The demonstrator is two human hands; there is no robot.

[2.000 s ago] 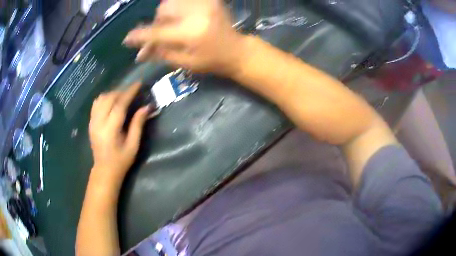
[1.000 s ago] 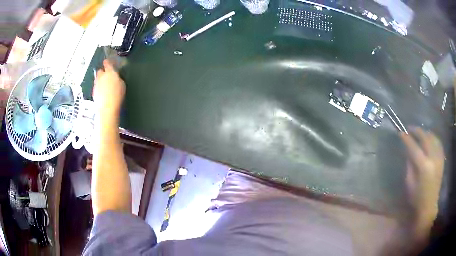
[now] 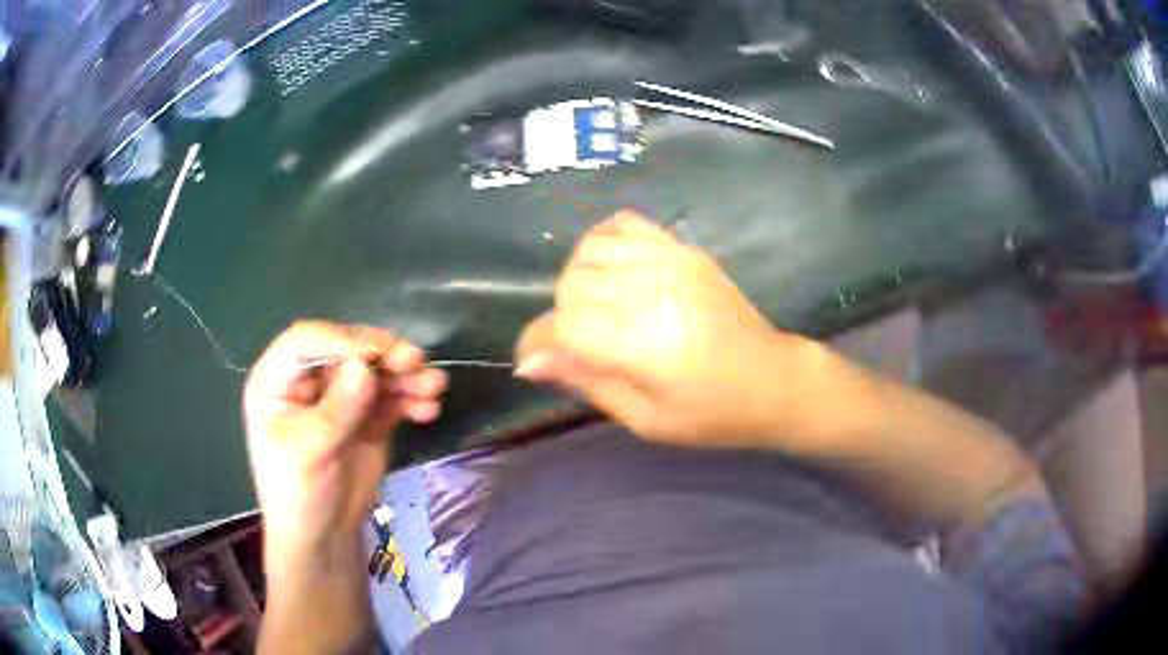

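My left hand (image 3: 340,397) is shut on a thin silvery solder wire (image 3: 474,365). The wire runs from its fingertips to my right hand (image 3: 628,333), which pinches the other part between thumb and curled fingers. More thin wire trails from the left hand toward the upper left. The phone circuit board (image 3: 551,141) lies on the dark green mat beyond my hands, with a white part in its middle and a blue part at its right. The tweezers (image 3: 737,117) lie to the right of the board, their arms in a narrow V, touched by neither hand.
A white stick (image 3: 173,209) lies on the left of the green mat (image 3: 769,218). Clear plastic cups (image 3: 215,83) stand at the upper left edge, near rows of light dots (image 3: 336,45). A fan (image 3: 51,576) shows at the lower left, dark items above it.
The view has turned. My left hand has come back from the far left side and now holds wire. My right hand has left the tweezers area and grips the wire beside the left.
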